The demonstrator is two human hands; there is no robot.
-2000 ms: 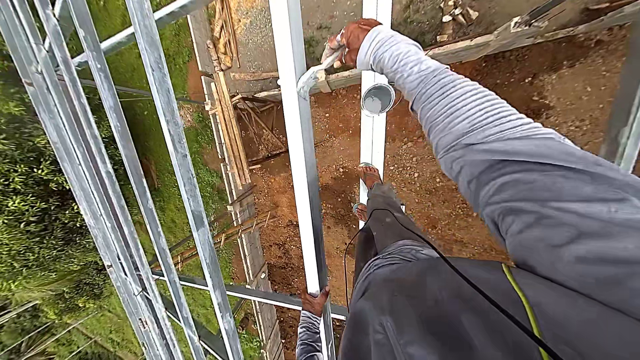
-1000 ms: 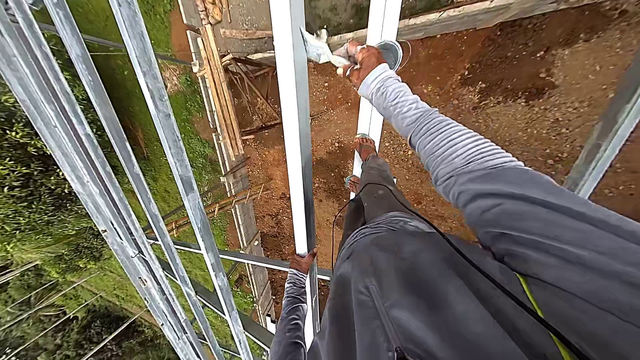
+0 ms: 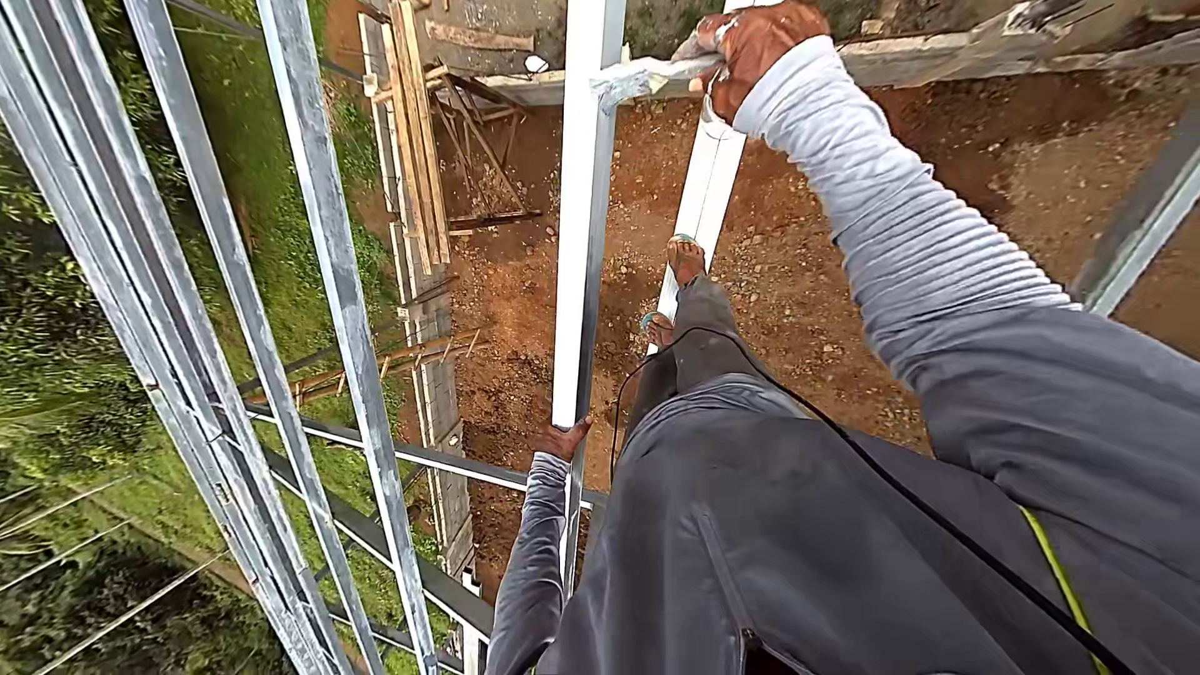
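Note:
My right hand [image 3: 764,56] is closed around the handle of a paintbrush [image 3: 630,82] at the top of the view. The brush's pale, paint-coated bristles touch the side of a white-faced metal beam [image 3: 578,234]. Lower on that same beam, my left hand [image 3: 562,439] grips its edges. Both of my feet, in sandals, rest on a second white metal beam [image 3: 701,192] to the right. Just under my right hand, a curved rim shows against this second beam; most of that object is hidden.
Galvanized steel beams [image 3: 333,253] slant along the left side, and a crossbeam [image 3: 459,464] passes below my left hand. Far beneath lie reddish soil, a concrete block wall [image 3: 436,403] and wooden planks [image 3: 412,141]. Another beam [image 3: 1148,216] stands at the right.
Two seconds ago a small paint container hung below my right hand; one second ago it was beside that hand. Now it is mostly hidden. My left hand remains on the beam.

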